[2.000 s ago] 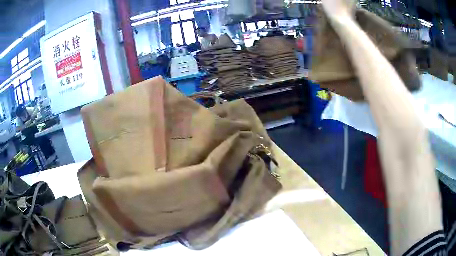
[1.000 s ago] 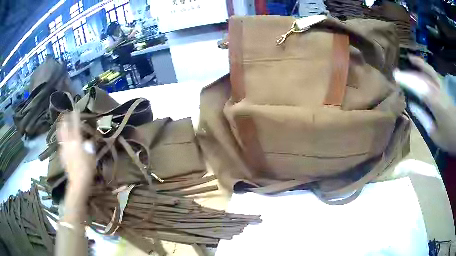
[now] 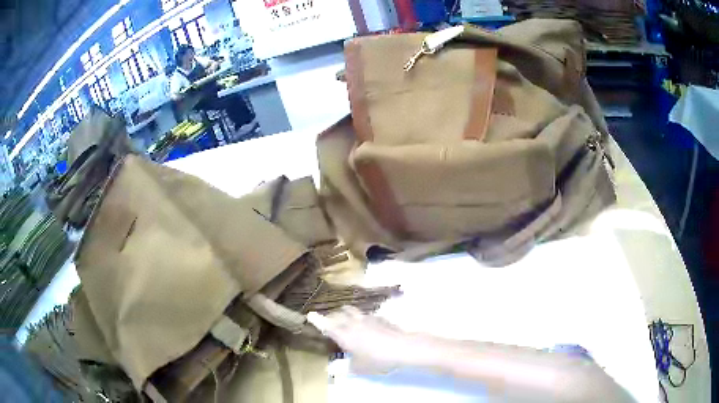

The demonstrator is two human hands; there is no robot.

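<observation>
A tan-brown bag body point(image 3: 158, 260) stands tilted on the left of the table, its opening towards the lower right, with a pale strap tab and small gold clasp point(image 3: 236, 338) at its mouth. My right hand point(image 3: 343, 330) reaches in from the lower right, blurred, its fingertips at the end of a brown strap point(image 3: 273, 312) on this bag. Whether the fingers grip the strap is unclear. My left hand is not visible; a blurred blue patch shows at the lower left edge.
Brown bags with red-brown strips point(image 3: 457, 189) are heaped at the far side. Thin brown strips point(image 3: 355, 299) lie beyond my right hand. Dark cord point(image 3: 666, 346) lies at the table's right edge. Darker bags point(image 3: 98, 149) sit far left. A person point(image 3: 189, 79) sits in the background.
A tan-brown bag now covers much of the pile of straps and pouches at left. My right hand has come from the right side to this bag. My left hand has gone from view.
</observation>
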